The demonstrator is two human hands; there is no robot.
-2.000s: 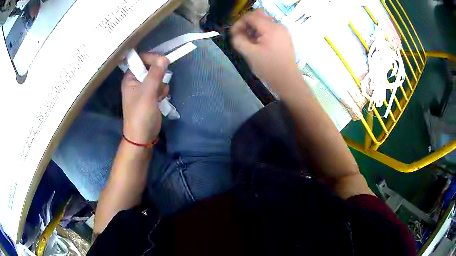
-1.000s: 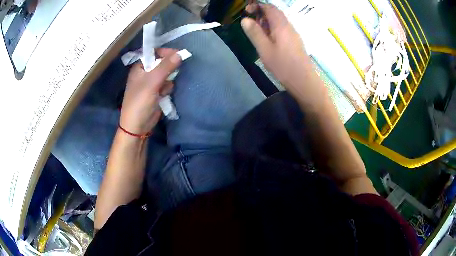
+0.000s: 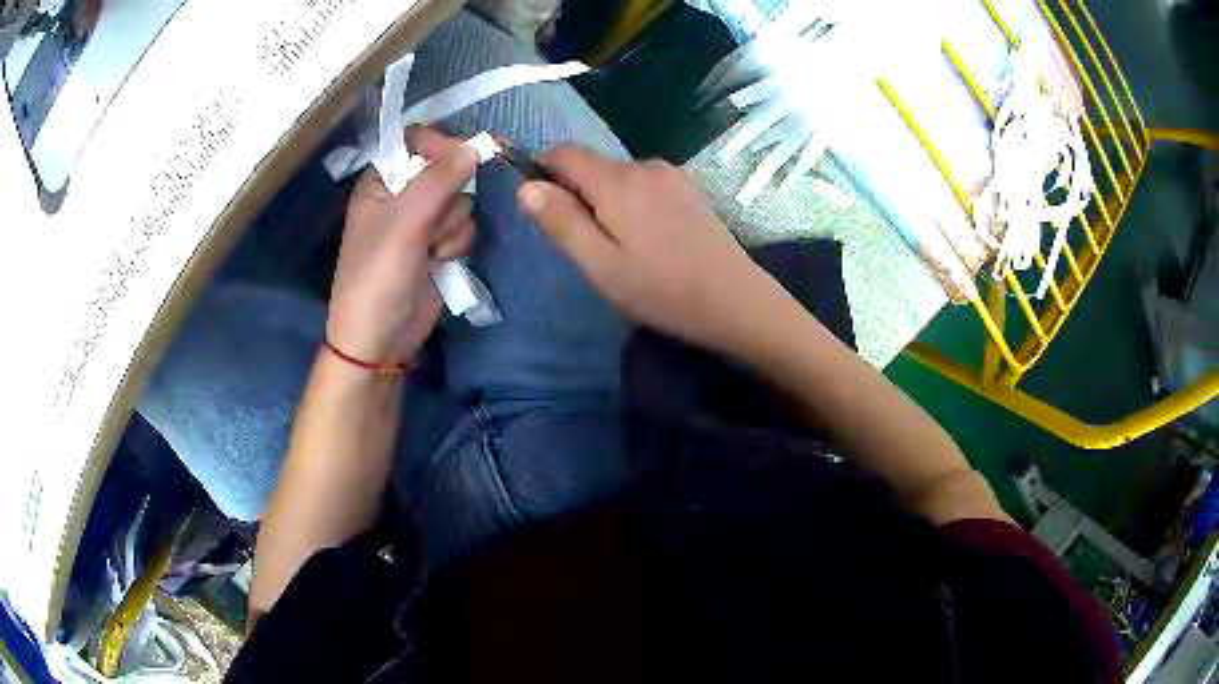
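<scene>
My left hand (image 3: 401, 241) is closed around a white strap (image 3: 488, 87) over my knees. Its ends stick out above the fingers and hang below the palm. A short white end (image 3: 481, 147) shows at my thumb tip. My right hand (image 3: 628, 234) holds a small dark metal tool (image 3: 524, 164), and the tool's tip is at that short end. Most of the tool is hidden in the fingers, so whether its blades are closed cannot be told.
White strips (image 3: 789, 107) fan over a pale speckled sheet (image 3: 882, 294) at the yellow wire basket (image 3: 1069, 434). A white cord tangle (image 3: 1036, 187) hangs there. The curved white machine table (image 3: 174, 174) edges my left side. White scraps (image 3: 161, 641) lie lower left.
My right hand has come from the basket side down and left to my left hand, bringing the tool to the strap end. The fanned strips have come into view. My left hand has barely moved.
</scene>
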